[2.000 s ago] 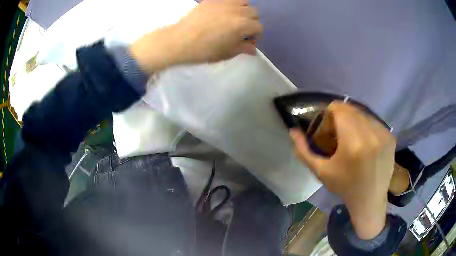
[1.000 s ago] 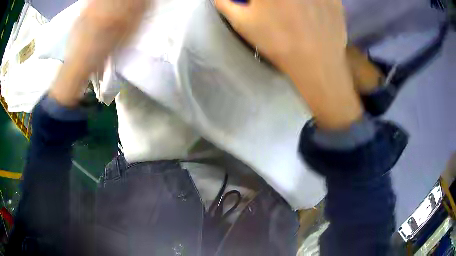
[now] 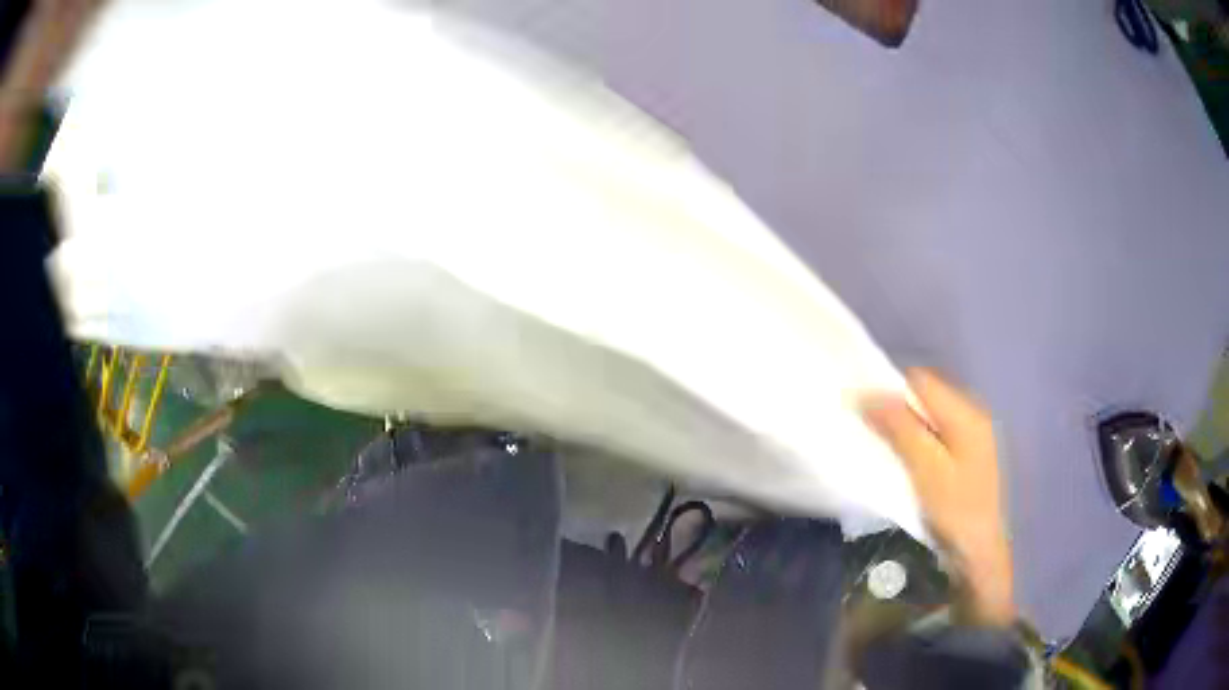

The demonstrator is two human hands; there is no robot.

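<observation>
A large white garment piece (image 3: pixel 539 229) is stretched from the upper left to the lower right, over the table's near edge and above my lap. My right hand (image 3: pixel 950 472) grips its right end between thumb and fingers. My left hand (image 3: pixel 34 81) is blurred and cut off at the upper left edge, beside the cloth's left end; its fingers do not show clearly. The iron (image 3: pixel 1139 465) rests at the right table edge with its dark shiny soleplate visible, and no hand is on it.
The lilac-grey table (image 3: pixel 997 229) lies beyond the cloth. A brown object (image 3: pixel 879 14) is cut off at the top edge. Black scissor loops (image 3: pixel 687 532) show near my lap. A yellow frame (image 3: pixel 135 404) stands at the left over the green floor.
The iron, in my right hand two seconds ago, now rests at the right edge. My hands have moved apart, and the white piece is spread between the left and right sides.
</observation>
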